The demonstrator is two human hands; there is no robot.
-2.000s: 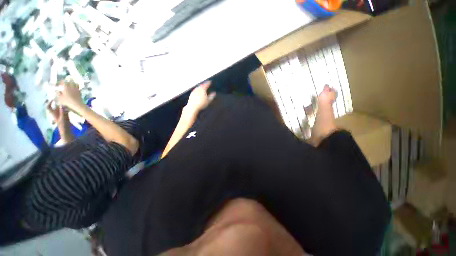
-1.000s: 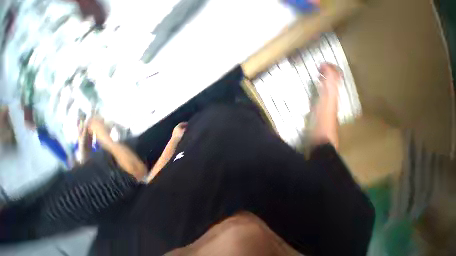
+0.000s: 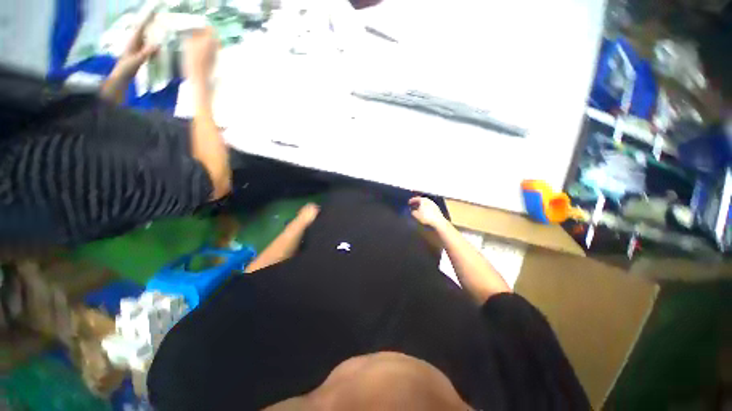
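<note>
The white worktable [image 3: 337,152] stands in front of me. A long row of units [image 3: 441,110] lies on it, its grey ridged side showing. My left hand [image 3: 307,215] is small and blurred beside my black shirt, below the table edge; whether it holds anything cannot be told. My right hand [image 3: 427,212] is at the table's near edge with fingers curled; a dark patch shows at the fingertips, and a grip cannot be made out. The open carton [image 3: 586,309] is at the right, with white units [image 3: 502,258] inside, partly hidden by my right forearm.
An orange and blue tape dispenser [image 3: 548,202] sits at the table corner. A coworker in a striped top [image 3: 104,172] handles pieces at the loose pile [image 3: 233,20], upper left. A blue bin [image 3: 201,273] is on the left. Parts racks [image 3: 618,160] stand right. Thin dark tool [image 3: 285,144] near the edge.
The view has swung toward the table and right-hand racks. My right hand has left the carton's inside and is at the table edge. My left hand stays low by my body.
</note>
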